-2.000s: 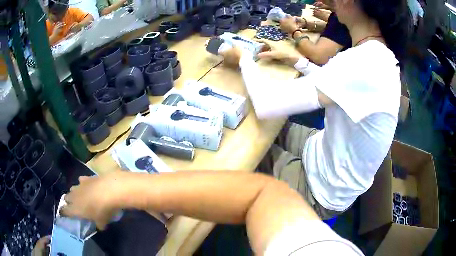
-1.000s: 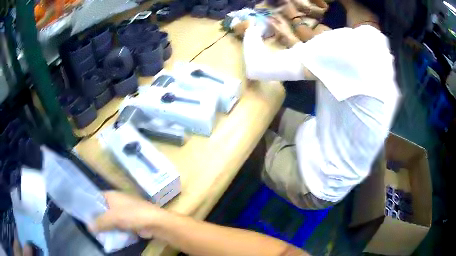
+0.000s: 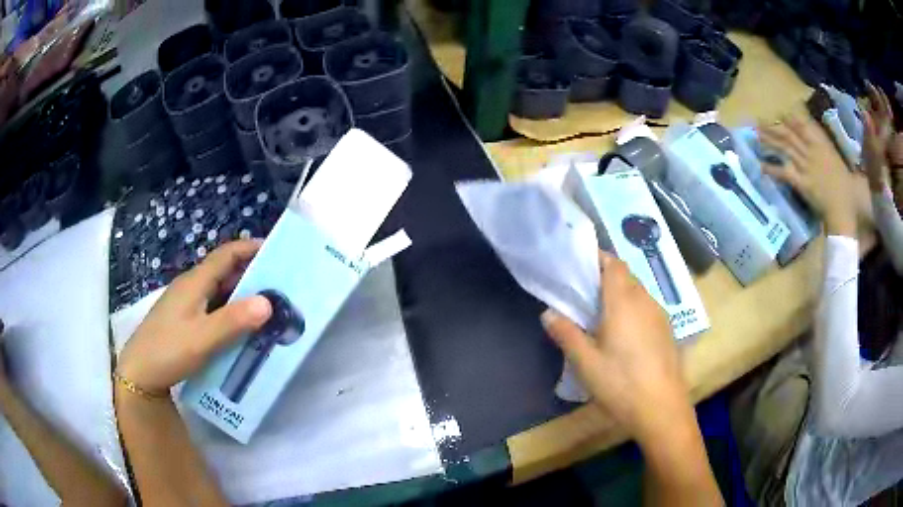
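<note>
My left hand (image 3: 198, 317) holds a light blue and white retail box (image 3: 287, 317) with a fan picture, tilted over the white foam sheet (image 3: 371, 396). The box's top flaps stand open. My right hand (image 3: 629, 356) grips a whitish, thin, crumpled inner wrap (image 3: 540, 243) above the black bench mat (image 3: 460, 337), to the right of the box. A dark shape shows faintly through the wrap; I cannot tell exactly what it is. The wrap and the box are apart.
Stacked dark housings (image 3: 302, 119) and a pile of small inserts (image 3: 183, 223) lie behind the foam sheet. A green post (image 3: 490, 69) stands back centre. More boxes (image 3: 649, 253) and a dark handheld fan (image 3: 683, 213) lie on the tan bench. A person's hand (image 3: 812, 168) reaches in at right; another person's arm (image 3: 50, 436) shows at left.
The view has swung left to the foam sheet. My left hand and its box are now fully in view. My right hand has brought the wrap nearer the box from the tan bench side.
</note>
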